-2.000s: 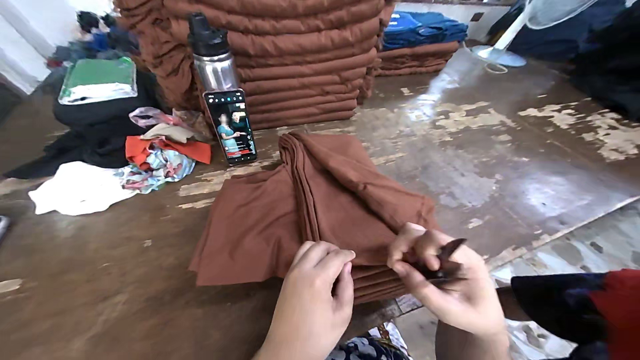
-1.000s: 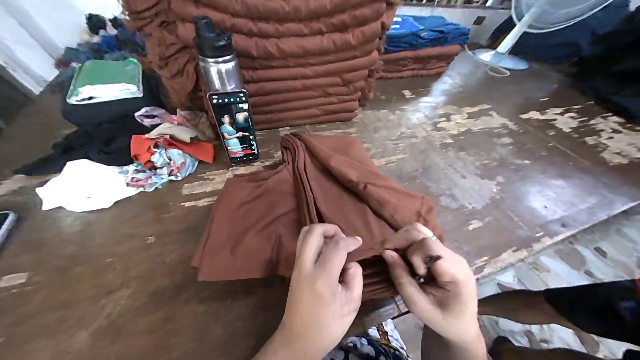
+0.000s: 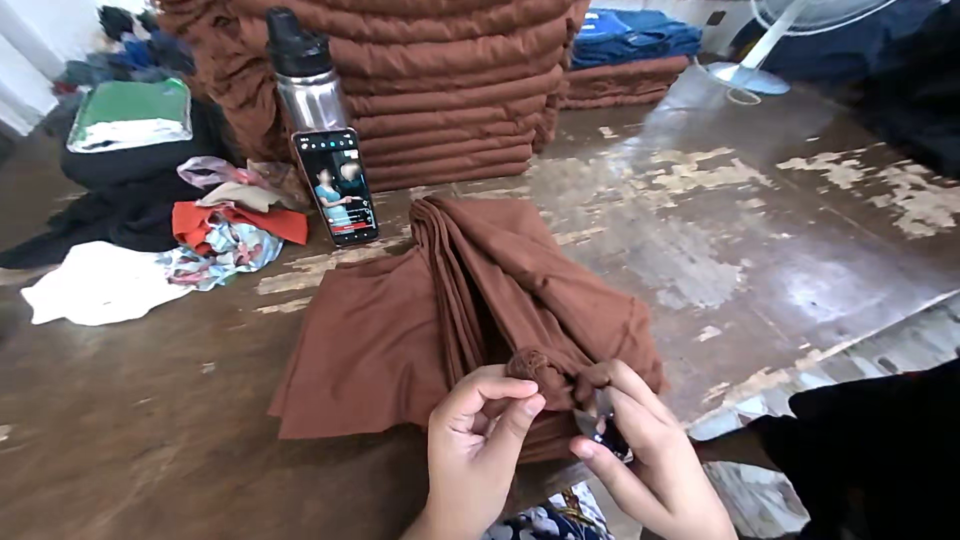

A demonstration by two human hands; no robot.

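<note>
Brown folded fabric (image 3: 375,337) lies in a fanned pile at the near middle of the table. My left hand (image 3: 484,435) pinches a gathered, bunched bit of that fabric between thumb and forefinger. Just right of it, my right hand (image 3: 637,442) holds a small dark tool (image 3: 604,431) with a short metal blade, perhaps thread snips, partly hidden by the fingers. Its forefinger touches the brown fabric beside the bunched part.
Behind stand tall stacks of folded brown cloth (image 3: 450,97), a steel bottle (image 3: 311,97) and a phone (image 3: 341,187) leaning on it. White cloth (image 3: 97,285) and mixed scraps (image 3: 225,240) lie left. A fan (image 3: 750,75) stands back right. Another person's dark-clothed body (image 3: 877,450) is at right.
A bit of the brown fabric now stands bunched up between my hands; one second ago it lay flatter there. The small tool's blade shows more plainly than one second ago.
</note>
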